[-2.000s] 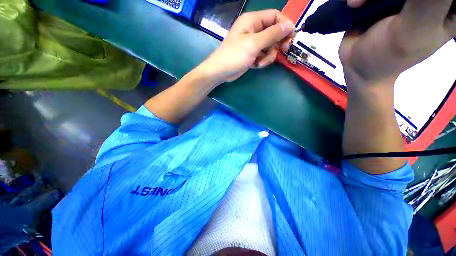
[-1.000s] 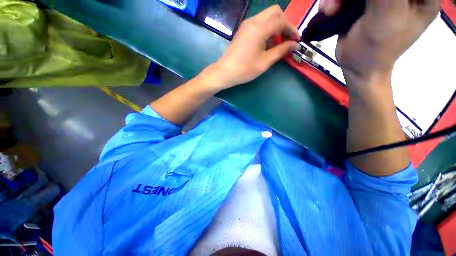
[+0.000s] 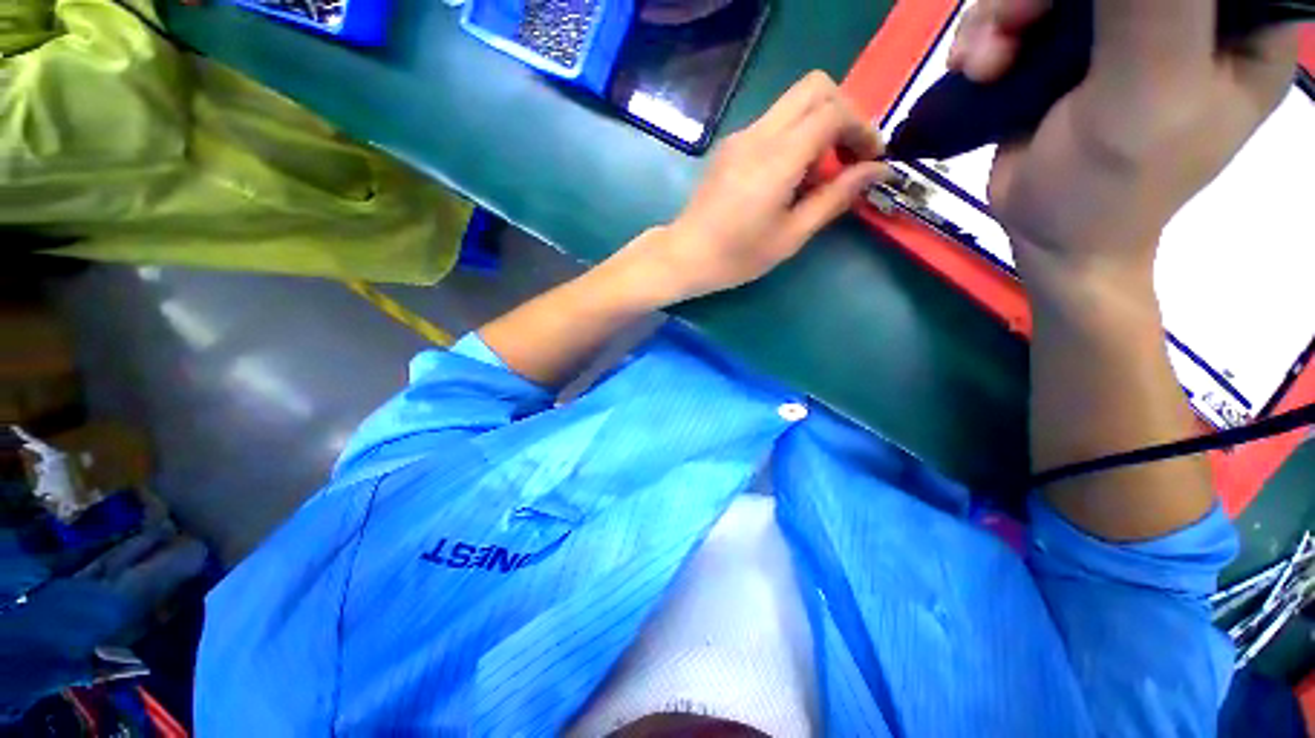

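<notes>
My right hand (image 3: 1110,173) is shut on a black electric screwdriver (image 3: 969,118), its tip pointing left at the panel's near left corner. My left hand (image 3: 764,195) is at that corner, thumb and forefinger close together around the tool's tip. Whether they pinch a small part is too small to tell. The bright white display panel (image 3: 1237,267) has a thin dark frame and small metal bits along its near edge. It lies on an orange-red pad (image 3: 952,260). My right hand and forearm hide part of the panel.
A blue parts bin (image 3: 541,32) stands beside a black phone-like slab (image 3: 692,72); another blue bin (image 3: 325,15) is farther left. A black cord (image 3: 1154,450) crosses my right forearm. Narrow strips (image 3: 1276,598) lie at the right. Yellow-green cloth (image 3: 245,173) hangs beside the green bench (image 3: 880,339).
The view has shifted, showing more of the bins. My left thumb and forefinger have come to the screwdriver tip at the panel corner. My right hand still grips the tool.
</notes>
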